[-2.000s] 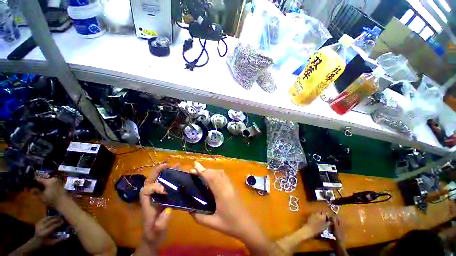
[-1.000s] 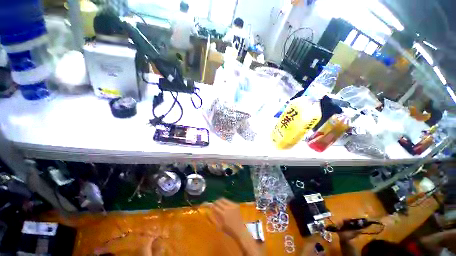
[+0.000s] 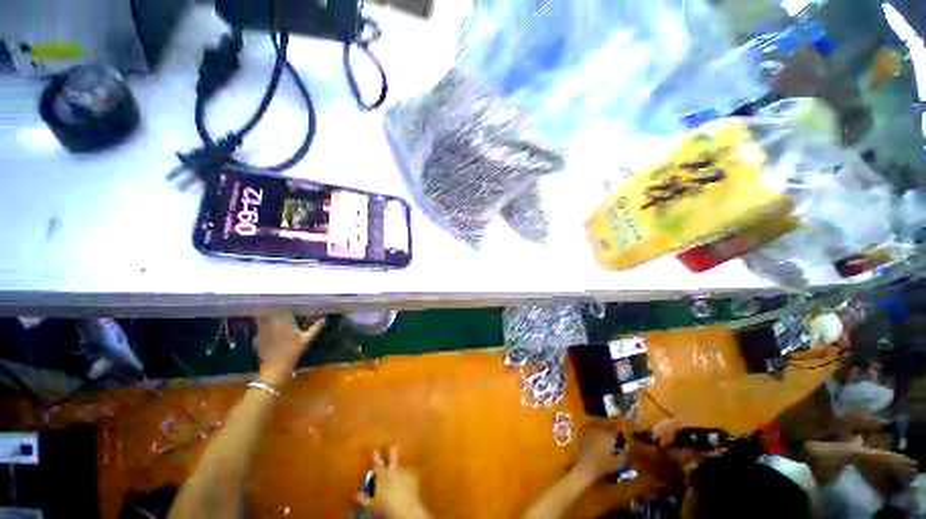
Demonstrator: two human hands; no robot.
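A lit smartphone lies on the white shelf in front of me. My left hand, with a bracelet at the wrist, is below the shelf over the green strip; its thumb is spread and its fingertips are partly hidden by the shelf edge. It looks empty. A pale round housing is right of it, partly hidden. My right hand is low at the frame's bottom, with a small silver and dark module at its fingers; it looks held, though blurred.
The shelf holds a black cable, a round black object, bags of small parts and a yellow bottle. Rings and a black box are on the orange bench. A neighbour's hands work at right.
The phone, first in both my hands, now lies on the shelf. My left hand has moved under the shelf. The silver module has left its place beside the rings. The view has shifted closer to the shelf.
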